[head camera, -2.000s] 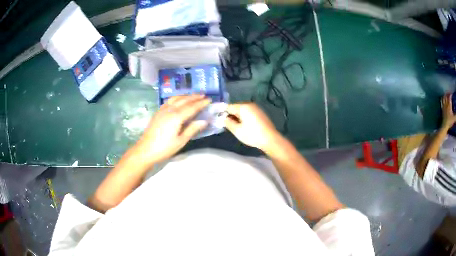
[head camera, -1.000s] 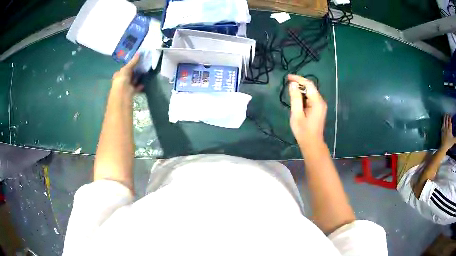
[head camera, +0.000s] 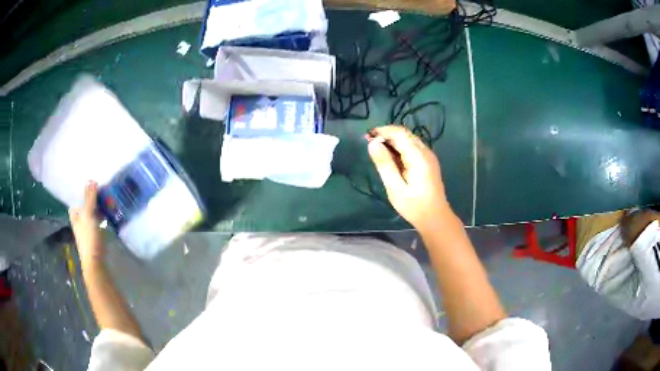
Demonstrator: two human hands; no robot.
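Observation:
My left hand (head camera: 88,210) holds an open blue and white retail box (head camera: 137,181) by its edge at the left, over the bench's front edge. Its white lid flap (head camera: 79,138) stands out to the upper left; the box is blurred. Another open retail box (head camera: 271,116) lies on the bench in front of me, with white flaps behind it and a whitish inner bag (head camera: 278,159) at its near side. My right hand (head camera: 405,170) is raised right of this box, with a tiny dark and reddish thing pinched between its fingertips.
More blue boxes (head camera: 264,25) lie behind the middle box. Black cables (head camera: 420,72) lie tangled on the green bench (head camera: 550,145) at the back right. A brown board (head camera: 394,6) shows at the top edge. A red stool (head camera: 546,246) and another person (head camera: 626,261) are at the right.
My left hand has carried the retail box from the back left down to the front left edge. My right hand has moved a little left and keeps its pinch.

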